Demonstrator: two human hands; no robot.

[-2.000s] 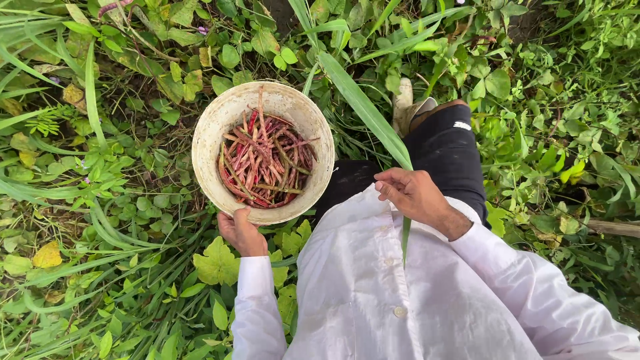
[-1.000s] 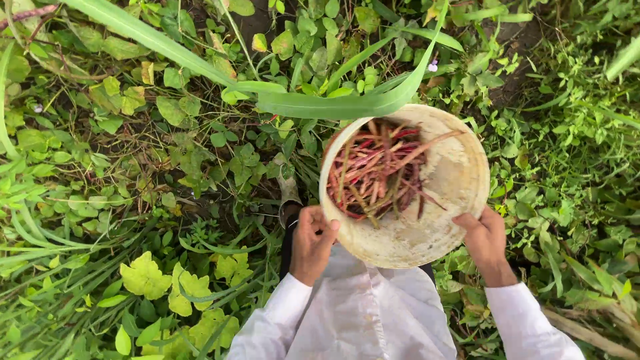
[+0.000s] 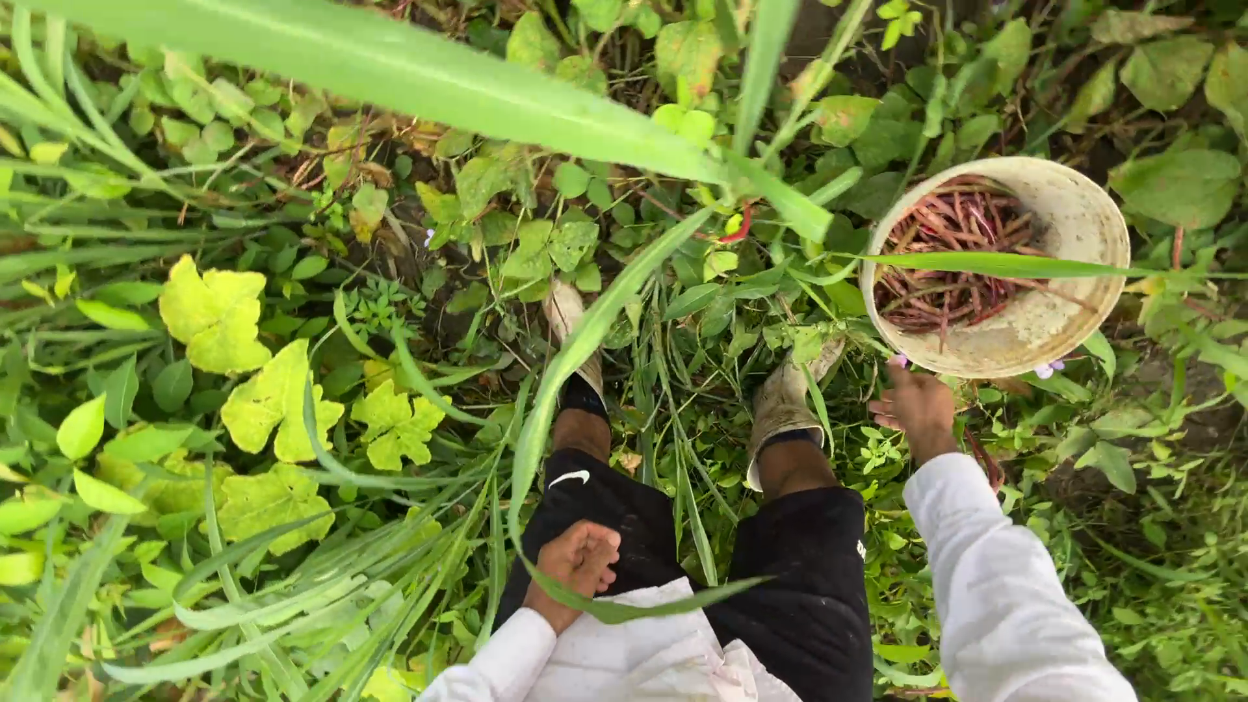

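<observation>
A dirty white plastic bucket (image 3: 1072, 322) stands tilted among the plants at the right, partly filled with reddish bean pods (image 3: 960, 234). Just below its near rim is my right hand (image 3: 916, 405), blurred, with its fingers apart; no hold on the bucket shows. My left hand (image 3: 580, 558) hangs over my left thigh with its fingers curled, and whether anything is inside them cannot be told. A long grass blade passes in front of that wrist. A red pod (image 3: 738, 224) shows among the leaves above my feet.
Broad grass blades (image 3: 439, 93) cross the upper view, and another (image 3: 994, 263) lies across the bucket's mouth. Yellow-green lobed leaves (image 3: 278, 405) and tall grass fill the left. My shoes (image 3: 788, 395) stand among low vines. Dense leafy plants surround the bucket.
One second ago both hands were on the bucket in front of me; now it stands at the right, and both hands are off it. My left hand has come back over my thigh.
</observation>
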